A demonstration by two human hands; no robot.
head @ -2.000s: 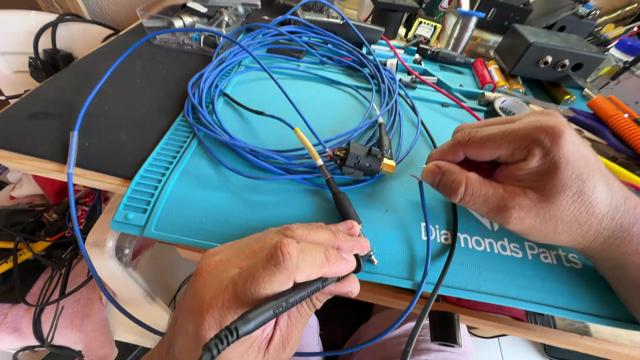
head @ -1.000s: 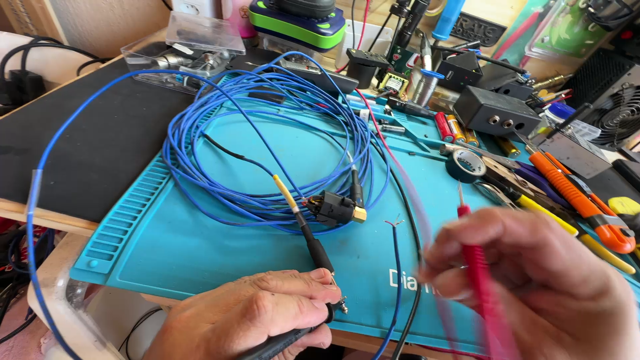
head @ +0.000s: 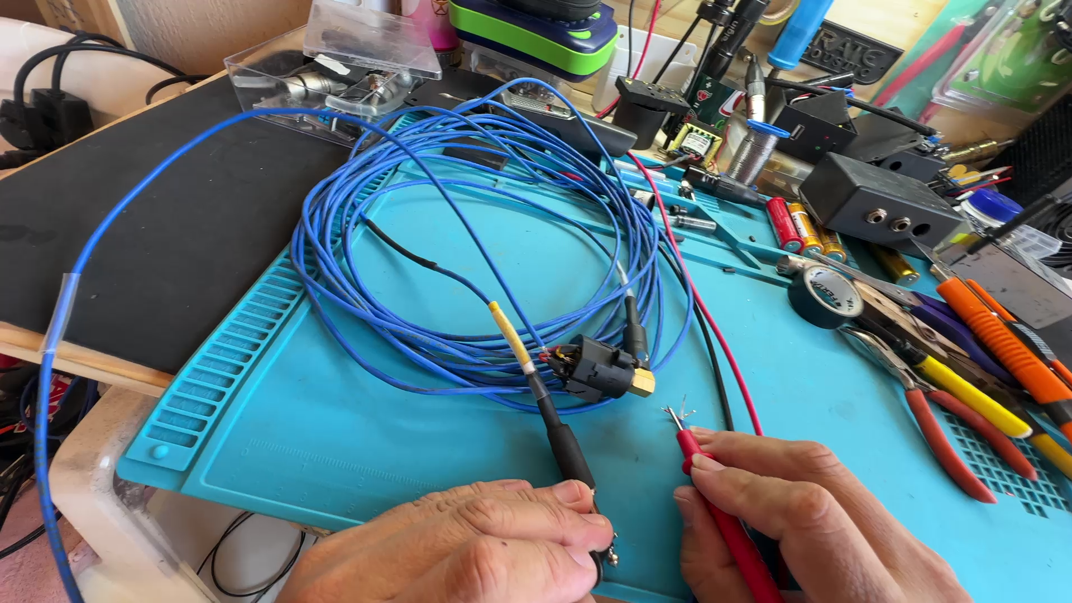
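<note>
My right hand (head: 804,511) grips a red test probe (head: 727,523), its metal tip beside the bared, frayed strands (head: 685,412) of a blue cable. With my left hand (head: 469,548) I hold a black-sleeved audio plug (head: 568,444) near the mat's front edge; its metal end shows past my fingers, and part of a black probe is mostly hidden in the grip. Behind both hands lies a large coil of blue cable (head: 335,335). A black multi-pin connector (head: 596,368) with a brass-coloured end rests at the coil's front.
The turquoise repair mat (head: 352,469) bears red-handled pliers (head: 942,444), a roll of black tape (head: 825,296), batteries (head: 783,224) and several tools on the right. A grey box with sockets (head: 879,201) stands behind. A clear plastic case of metal connectors (head: 335,75) is at the back left.
My right hand, earlier pinching the blue cable's end, has taken hold of the red probe and brought its tip to the bared strands. My left hand still holds the plug.
</note>
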